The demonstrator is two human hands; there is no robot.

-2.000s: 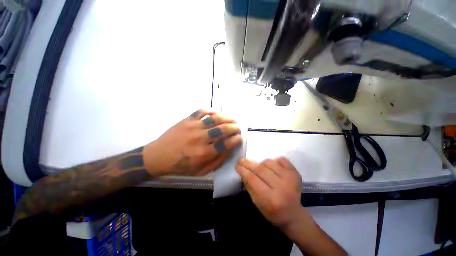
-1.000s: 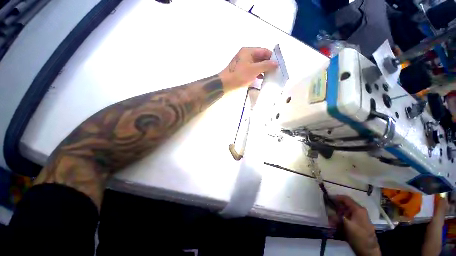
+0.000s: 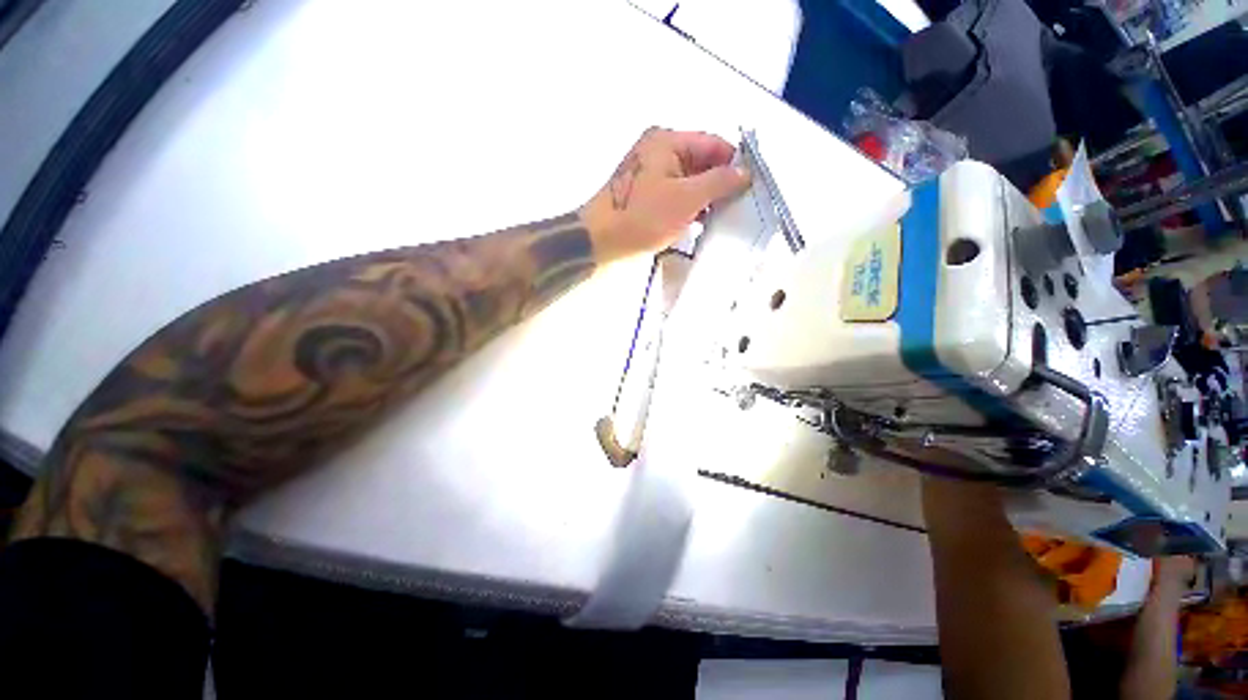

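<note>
My left hand [image 3: 667, 192] is at the far side of the white table, its fingertips closed on the far end of a pale fabric strip. The strip [image 3: 646, 547] runs back past the left of the needle area, and its near end hangs over the table's front edge. The sewing machine head [image 3: 876, 294] is right of the strip and hides part of the bed. My right forearm reaches up from the bottom right. My right hand is hidden behind the machine head. The scissors are not visible.
A small tan tab [image 3: 616, 440] lies at the bed's left corner. Orange material [image 3: 1074, 568] is at the right, with another person's arm [image 3: 1161, 629] beside it. Clear plastic [image 3: 903, 137] and a grey padded object [image 3: 979, 82] are behind the table.
My right hand, seen earlier with the scissors at the table's front right, has moved up behind the machine head. My left hand still holds the strip's far end.
</note>
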